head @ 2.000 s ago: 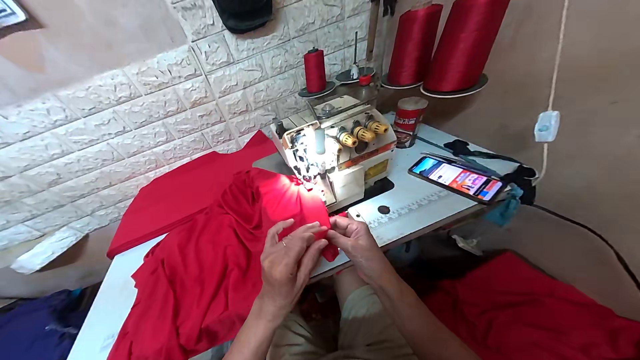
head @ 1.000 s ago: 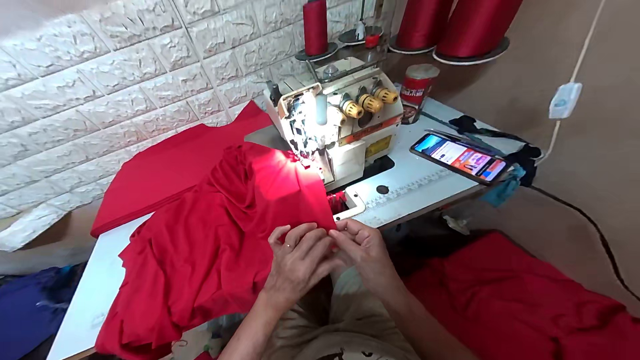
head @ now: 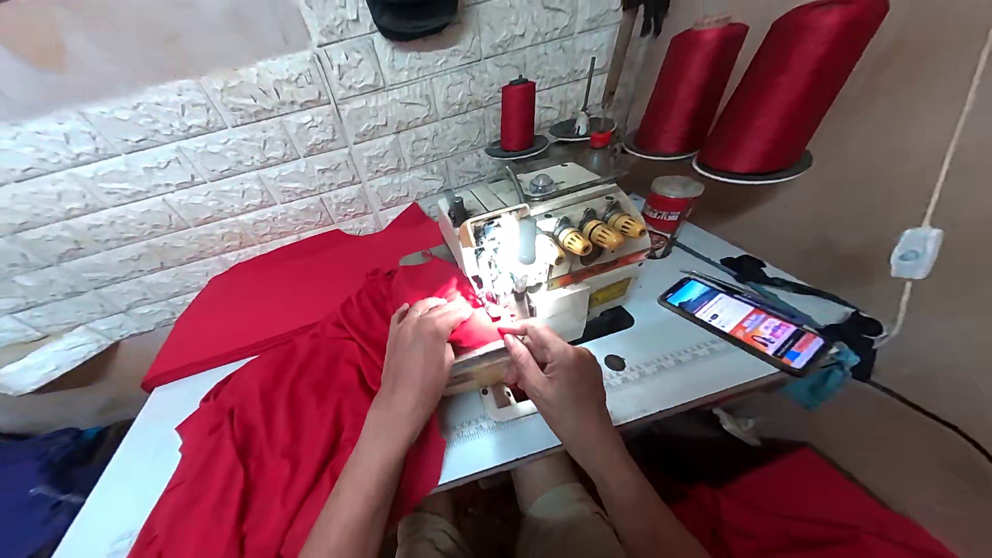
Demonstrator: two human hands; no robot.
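Red fabric lies bunched over the left of the white sewing table, and its edge reaches the lit needle area of an overlock sewing machine. My left hand rests on the cloth just left of the presser foot, fingers bent and partly spread. At the front of the needle area, my right hand pinches the fabric edge between thumb and fingertips. Glare hides the needle and the exact seam position. Behind the bunched cloth, flat red fabric pieces lie against the wall side.
A smartphone with its screen lit lies on the right of the table. A red can stands beside the machine. Red thread cones rise behind. More red fabric lies low at the right; a cord with a switch hangs there.
Both hands have moved forward from the table's front edge to the machine's needle area, with the fabric edge. The left hand now rests on the cloth, apart from the right hand.
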